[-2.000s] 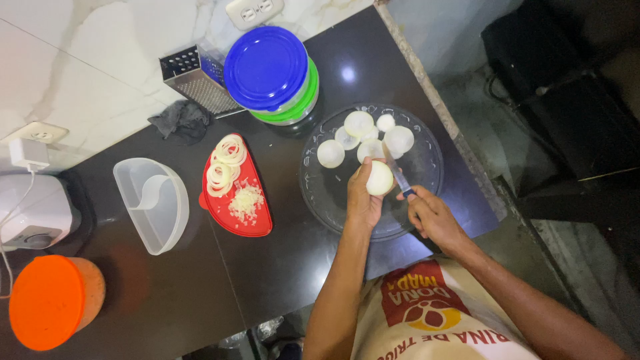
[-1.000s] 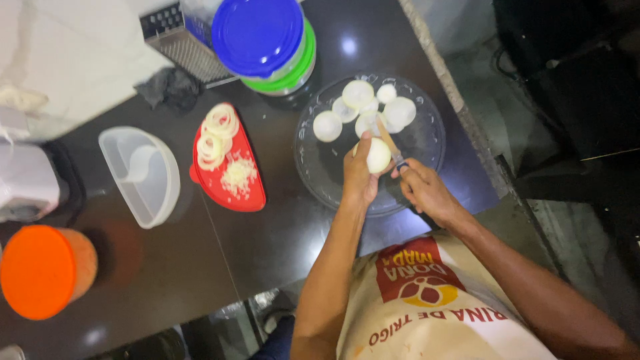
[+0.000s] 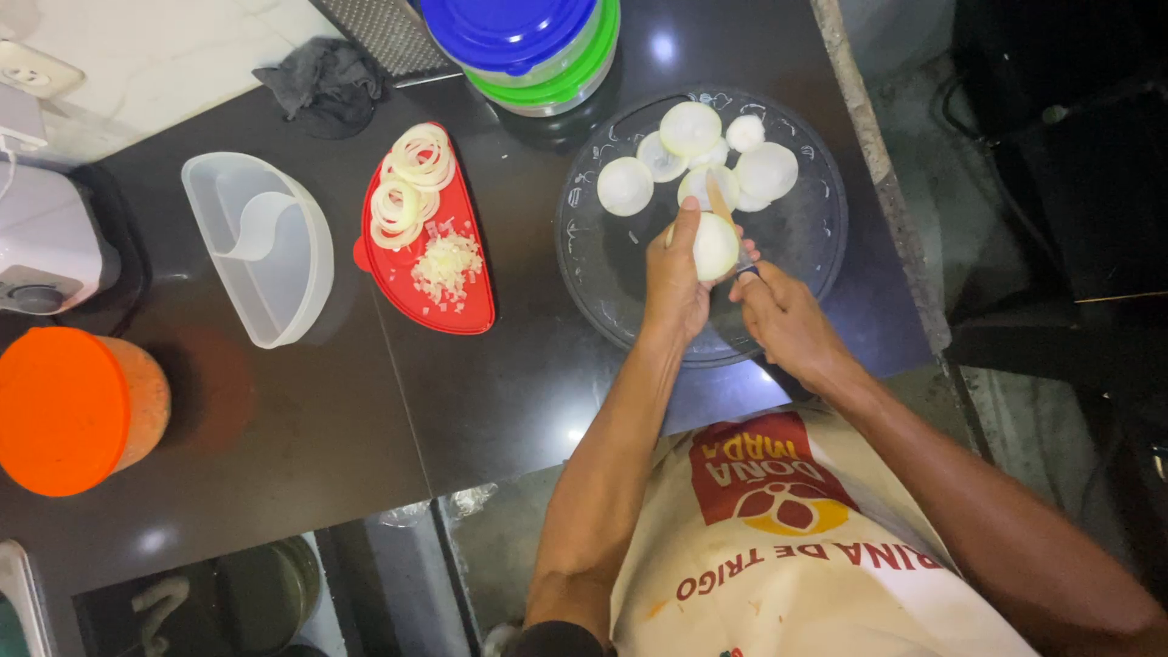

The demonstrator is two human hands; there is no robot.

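My left hand [image 3: 677, 278] grips a peeled white onion [image 3: 715, 246] above the near part of a round dark tray [image 3: 602, 301]. In my right hand [image 3: 789, 319] is a knife [image 3: 721, 199] with a dark blue handle; its blade lies along the onion's far right side. Several round onion slices [image 3: 625, 186] rest on the tray beyond my hands, some overlapping. To the left, a red half-round lid [image 3: 470, 310] holds onion rings [image 3: 398, 212] and a heap of finely chopped onion [image 3: 447, 266]. Where the blade meets the onion is partly hidden.
A divided clear plastic container [image 3: 315, 274] stands left of the red lid. Behind are a dark cloth [image 3: 324, 84], a metal grater [image 3: 383, 35] and stacked containers with blue [image 3: 511, 27] and green lids. An orange-lidded container [image 3: 64, 411] and a white appliance [image 3: 46, 237] stand at far left.
The knife and onion stay in my hands over the tray. The view has shifted somewhat; nothing else has plainly changed.
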